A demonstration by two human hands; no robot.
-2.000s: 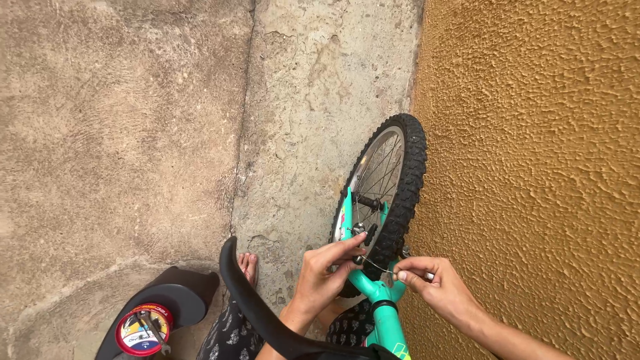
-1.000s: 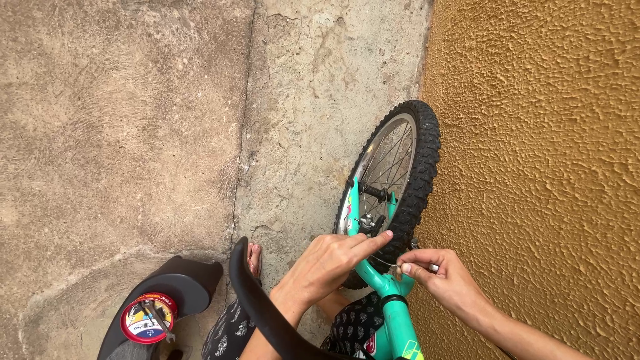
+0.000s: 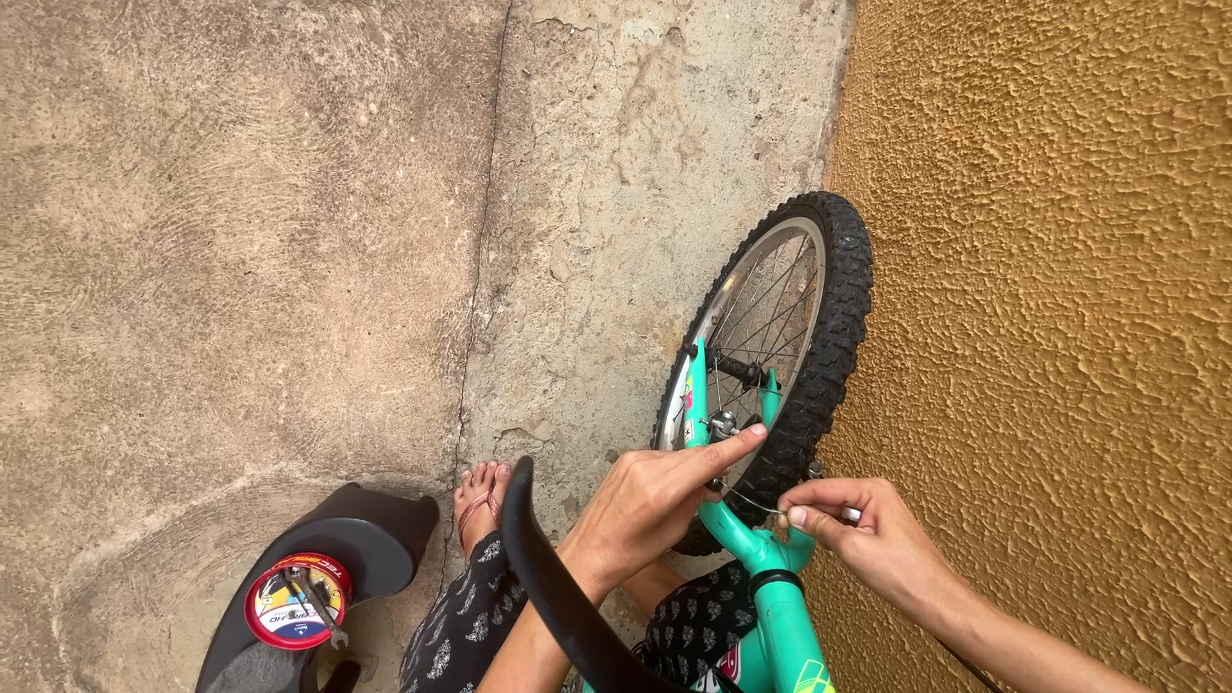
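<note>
The bicycle's front wheel (image 3: pixel 770 356) with its knobby black tyre leans near the wall, between the arms of a turquoise fork (image 3: pixel 736 529). My left hand (image 3: pixel 654 500) is at the fork beside the brake arm (image 3: pixel 722 423), index finger extended toward the tyre; its other fingertips are hidden, so what they hold cannot be seen. My right hand (image 3: pixel 861 529), a ring on one finger, pinches the end of a thin brake cable (image 3: pixel 756 500) between thumb and finger, just right of the fork crown. The cable runs across to my left hand.
A textured ochre wall (image 3: pixel 1039 289) rises at the right. A curved black plastic piece (image 3: pixel 356 539) at lower left carries a red-rimmed round lid (image 3: pixel 298 599) with wrenches (image 3: pixel 316 602) on it. A black curved bar (image 3: pixel 549 577) crosses the foreground. My sandalled foot (image 3: pixel 478 505) stands on concrete.
Since two seconds ago, my left hand has turned, its back now facing up and its index finger extended over the wheel. My right hand stays at the cable. The view has shifted slightly.
</note>
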